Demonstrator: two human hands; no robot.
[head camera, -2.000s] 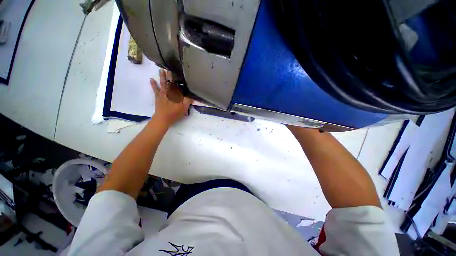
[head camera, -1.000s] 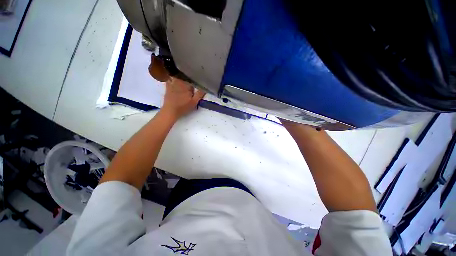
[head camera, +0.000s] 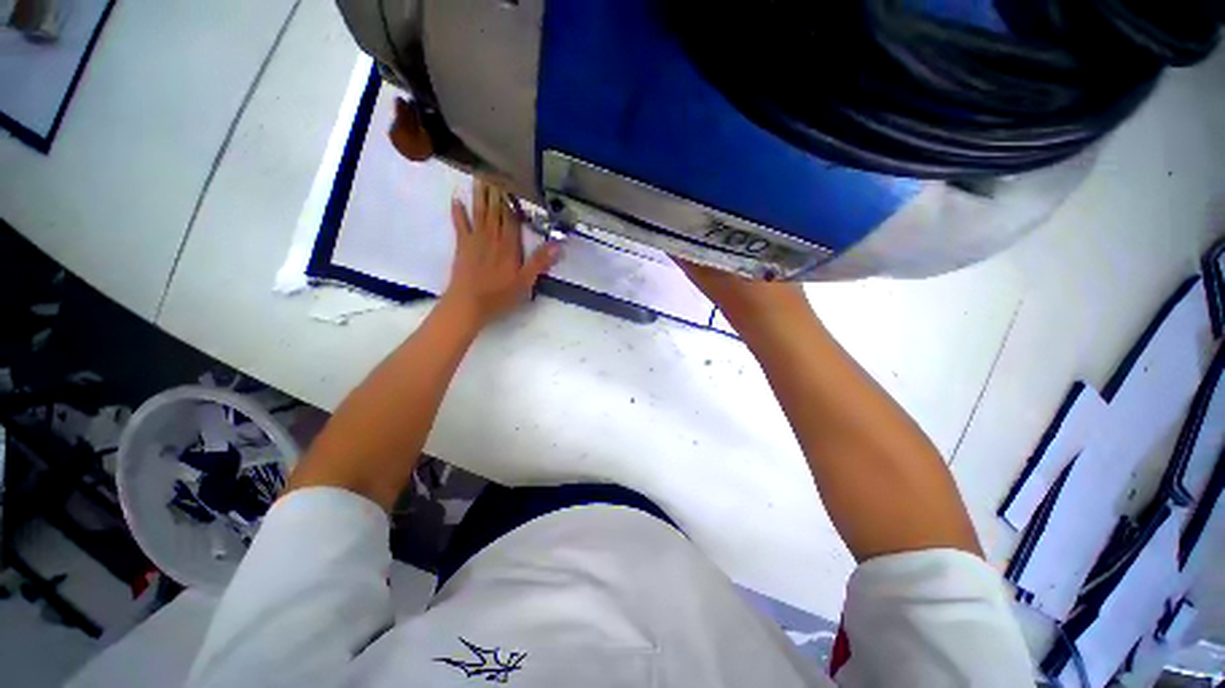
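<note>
The cutting machine (head camera: 726, 135), with its blue and silver motor housing and thick black cable coil (head camera: 927, 94), fills the upper middle and hides the cut. The fabric lay (head camera: 383, 222) is dark at its edge with white marker paper on top. My left hand (head camera: 494, 258) rests on the paper with fingers spread, holding nothing, just left of narrow metal parts (head camera: 554, 231) under the housing. A grey base plate edge (head camera: 598, 298) shows right of it. My right forearm reaches under the housing; the right hand (head camera: 726, 289) is mostly hidden, only its wrist side shows.
A scrap bucket (head camera: 141, 470) stands below the table edge at lower left. Long white-topped dark stacks (head camera: 1122, 403) lie at the right. Another lay (head camera: 47, 67) with a small block is at the upper left. Paper and cloth scraps (head camera: 343, 307) lie at the lay's lower edge.
The machine housing appears shifted left and up in view. My left hand has moved rightward, and its fingers now show clear of the housing. More of the stacks at right shows.
</note>
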